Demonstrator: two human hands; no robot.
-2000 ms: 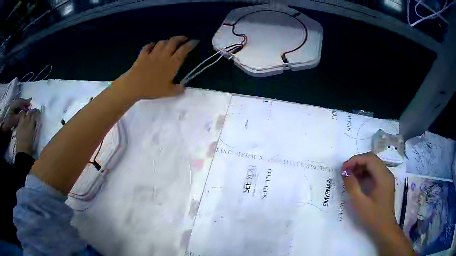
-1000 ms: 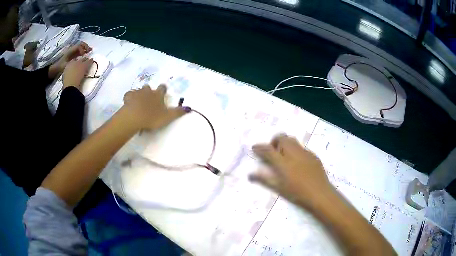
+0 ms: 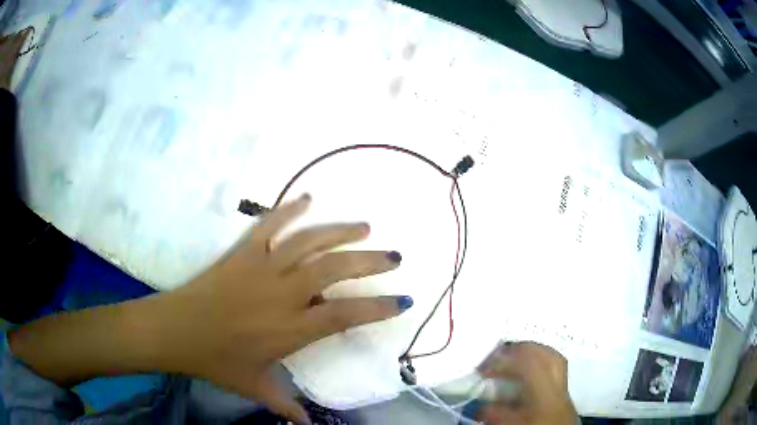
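Observation:
The white housing (image 3: pixel 353 378) lies in front of me, its outline washed out by glare. The red-and-black wire harness (image 3: pixel 373 147) curves over it, with one black connector (image 3: pixel 251 207) at the left and another black connector (image 3: pixel 466 165) at the upper right. A dark wire joint (image 3: pixel 407 370) sits near the front edge, where white leads (image 3: pixel 444 403) begin. My left hand (image 3: pixel 303 290) is spread over the housing, fingers apart, its fingertips inside the wire ring. My right hand (image 3: pixel 523 383) is blurred at the lower edge, fingers curled at the white leads; its hold on them is unclear.
Another white housing (image 3: pixel 581 25) lies on the dark green belt (image 3: pixel 531 70) at the top right. A small white block (image 3: pixel 642 159) stands by the grey post. Picture sheets (image 3: pixel 682 278) lie at the right. A further housing (image 3: pixel 739 249) shows at the right rim. Another person's hand (image 3: pixel 10 54) is at the upper left.
The view has moved closer over the housing. My left hand has come down flat over it, and my right hand has moved to the white leads at the front edge.

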